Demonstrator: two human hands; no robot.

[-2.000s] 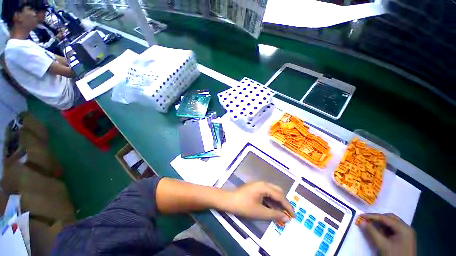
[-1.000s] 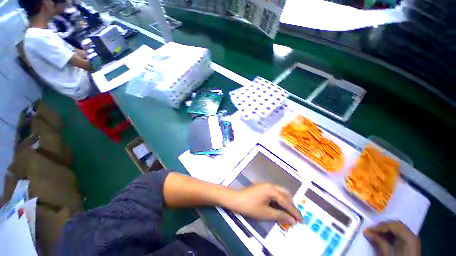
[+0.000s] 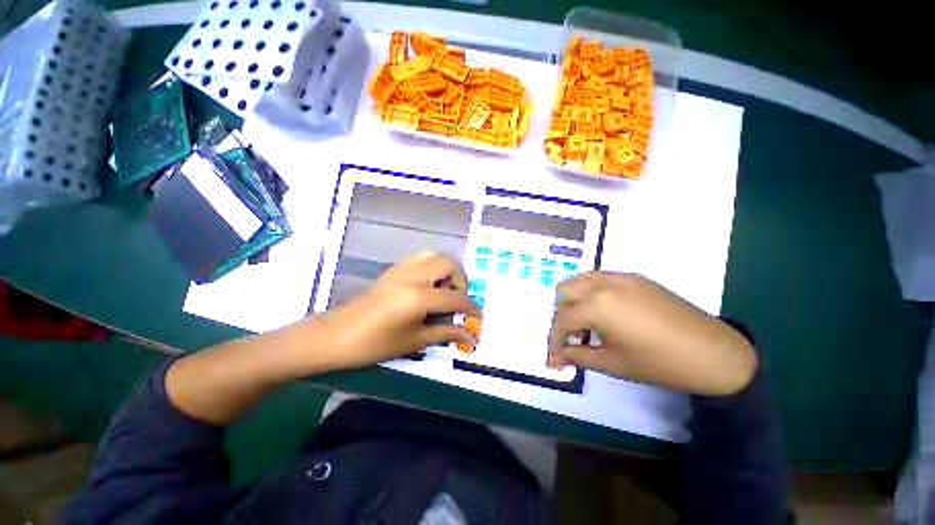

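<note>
The white front housing (image 3: 598, 269) lies on a white sheet, its grey-brown panel (image 3: 407, 217) on the left and a dark display window (image 3: 533, 223) above the keys at right. Rows of blue keycaps (image 3: 525, 261) sit in the key area. My left hand (image 3: 425, 303) is at the key area's left edge, its fingertips closed on an orange keycap (image 3: 469, 333) low against the housing. My right hand (image 3: 605, 323) is over the key area's right edge, fingers bent downwards; what is between its fingertips is hidden.
Two clear tubs of orange keycaps (image 3: 451, 97) (image 3: 603, 108) stand behind the housing. A dotted keypad stack (image 3: 251, 46), a bagged keypad bundle (image 3: 56, 103) and a green and grey board stack (image 3: 210, 210) are at the left. Translucent bag-like material (image 3: 910, 231) is at the right edge.
The view has swung so the housing is nearly straight ahead. My right hand has moved from beside the housing onto the key area's right edge. My left hand has moved lower along its left edge.
</note>
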